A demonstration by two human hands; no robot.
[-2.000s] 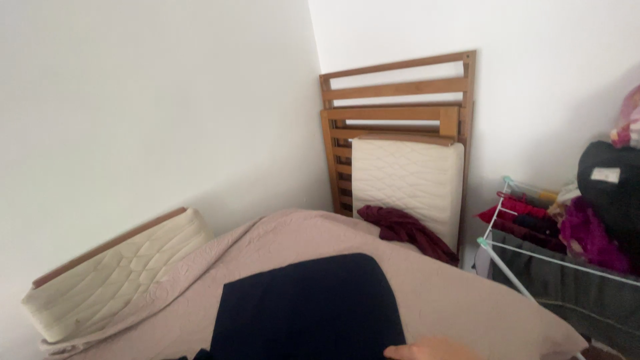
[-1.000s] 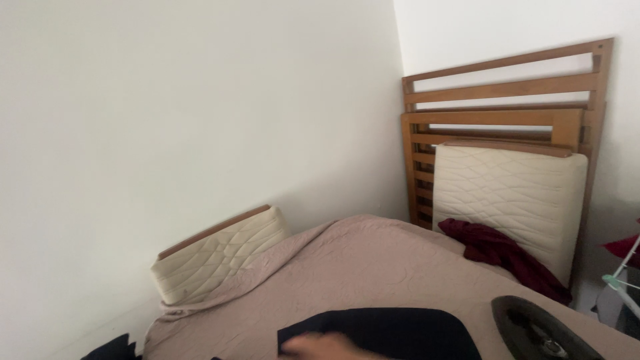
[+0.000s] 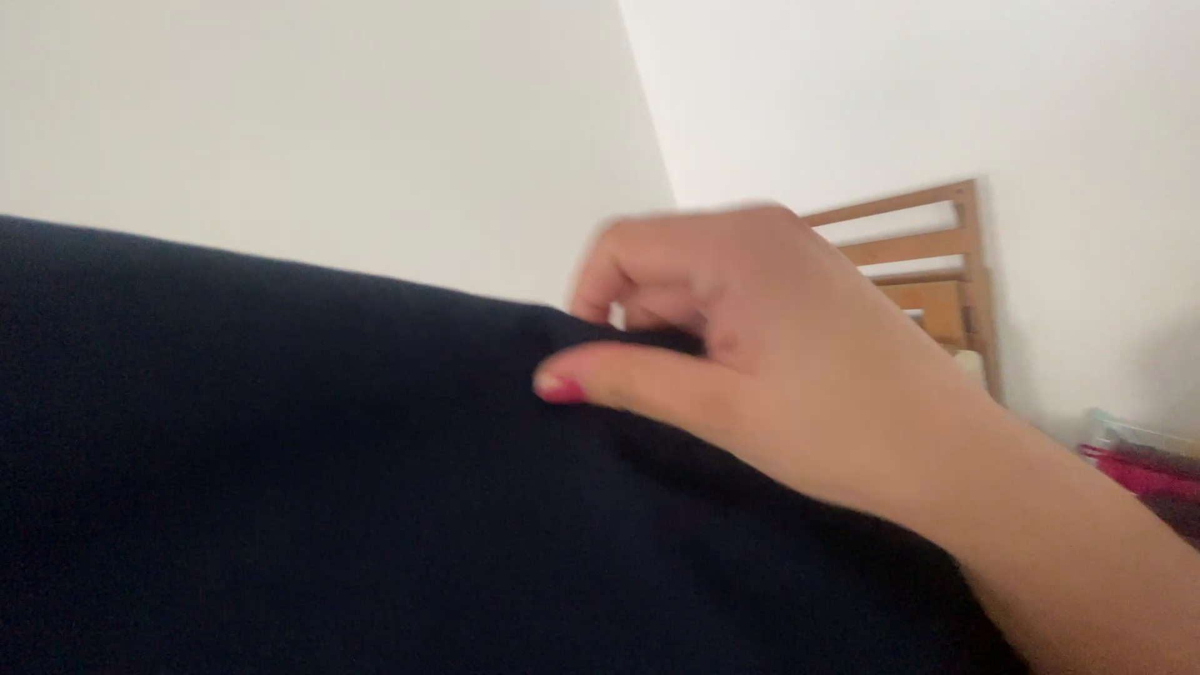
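Dark navy fabric (image 3: 328, 487) fills the lower left and middle of the head view, raised close to the camera. My right hand (image 3: 712, 319) comes in from the lower right and pinches its upper edge, thumb on the near face and fingers curled over the far side. Pink polish shows on the thumbnail. The fabric's upper edge runs from the left border to this grip. My left hand is not in view.
Behind my wrist, a slatted wooden frame panel (image 3: 970, 244) leans at the white wall (image 3: 844, 103). At the far right are a drying rack's pale end (image 3: 1106, 427) and crimson cloth (image 3: 1144, 473). The bed is hidden behind the fabric.
The navy fabric, which lay on the pink-beige bed cover, is now lifted up in front of the camera, its edge gripped by my right hand. The dark oval object seen one second ago is out of sight.
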